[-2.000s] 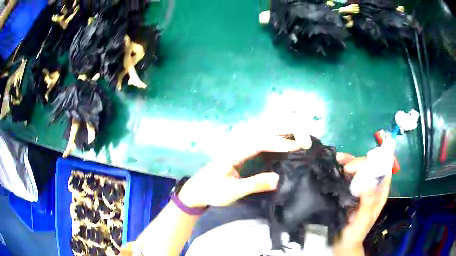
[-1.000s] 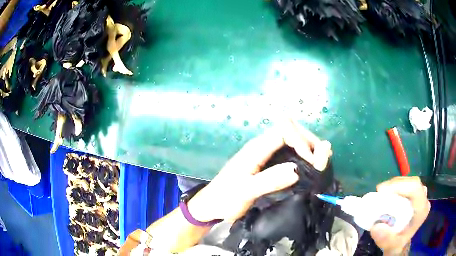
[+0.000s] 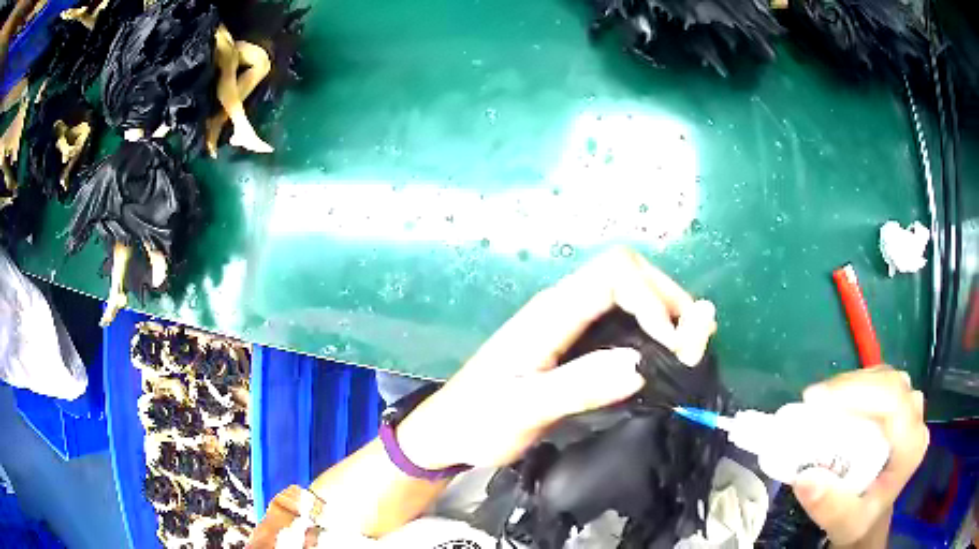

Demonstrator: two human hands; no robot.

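A black jagged cloak piece (image 3: 612, 477) is held over the lap at the bench's front edge. My left hand (image 3: 580, 354) grips its upper part, fingers bent over the top, thumb on the near side. My right hand (image 3: 870, 450) holds a white glue bottle (image 3: 800, 442). The bottle lies nearly level and its blue nozzle points left, with the tip at the black piece just right of my left thumb. Whether glue comes out cannot be seen.
Cloaked figures (image 3: 134, 204) lie at the left of the green bench (image 3: 429, 290), more black pieces (image 3: 698, 27) at the top right. A red stick (image 3: 856, 316) and crumpled white tissue (image 3: 904, 247) lie at right. A blue crate (image 3: 127, 429) with small parts stands below left.
The bottle has come from beside the right hand's side of the piece to its surface since the earliest frame. Over the last second, hands and piece have barely moved.
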